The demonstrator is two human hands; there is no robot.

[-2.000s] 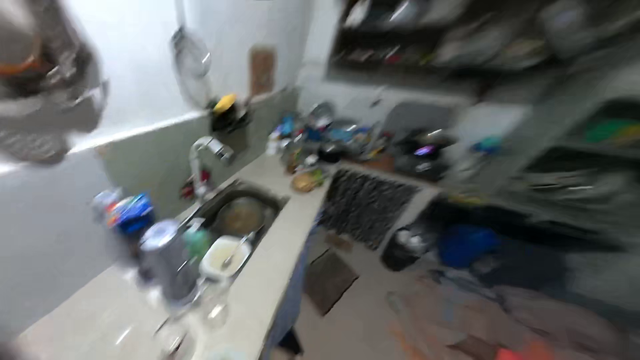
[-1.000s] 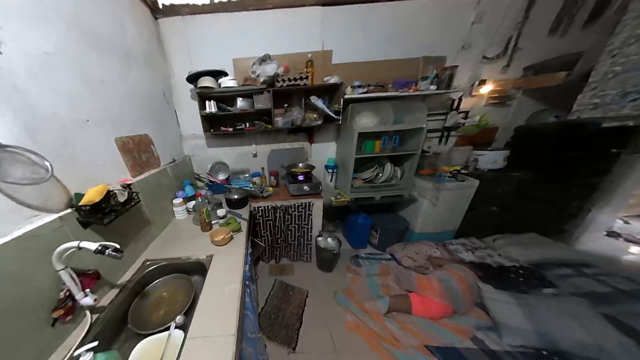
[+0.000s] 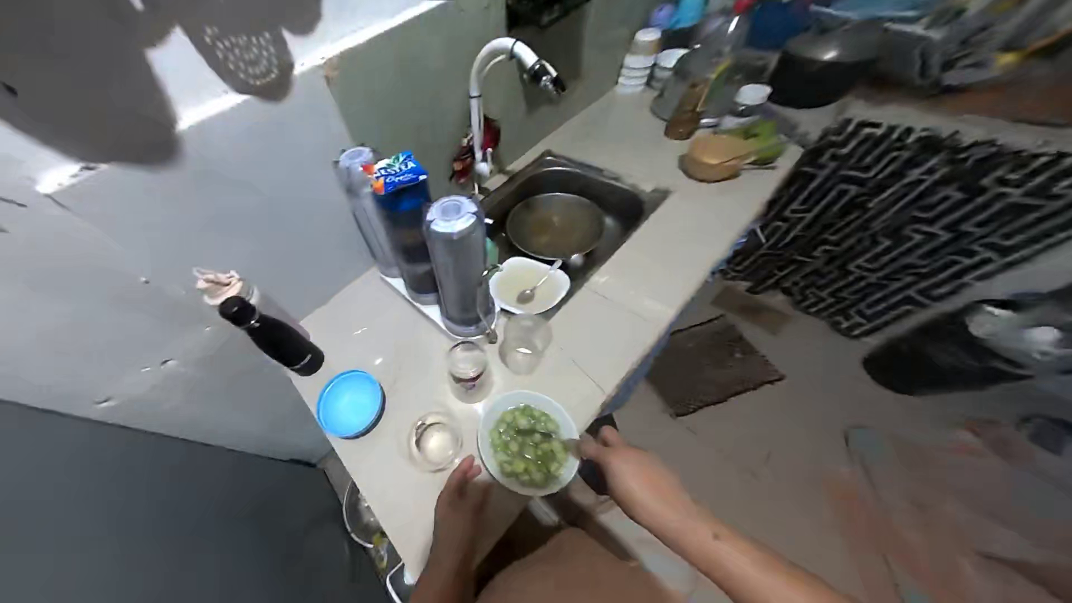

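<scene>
A white bowl [image 3: 490, 456] of green chopped pieces in liquid stands near the counter's end. My right hand [image 3: 624, 469] is at the bowl's right side, its fingers around the handle of a spoon [image 3: 540, 434] that dips into the food. My left hand [image 3: 462, 498] is left of the bowl, fingers raised beside its rim, with nothing seen in it; whether it touches the bowl is unclear. A clear glass cup [image 3: 435, 441] is left of the bowl, with a glass [image 3: 468, 368] and a clear plastic cup [image 3: 525, 343] behind.
A blue lid or dish [image 3: 350, 404] and a black bottle [image 3: 272, 337] are at the left. Tall pitchers [image 3: 459, 268] stand on a tray. A white bowl with a spoon [image 3: 529, 286] sits by the sink [image 3: 624, 188], which holds a basin [image 3: 555, 224]. A bin [image 3: 938, 347] stands on the floor.
The view has swung from the room down to the counter's near end. Both hands and the bowl of green pieces are now in view; neither earlier frame shows them.
</scene>
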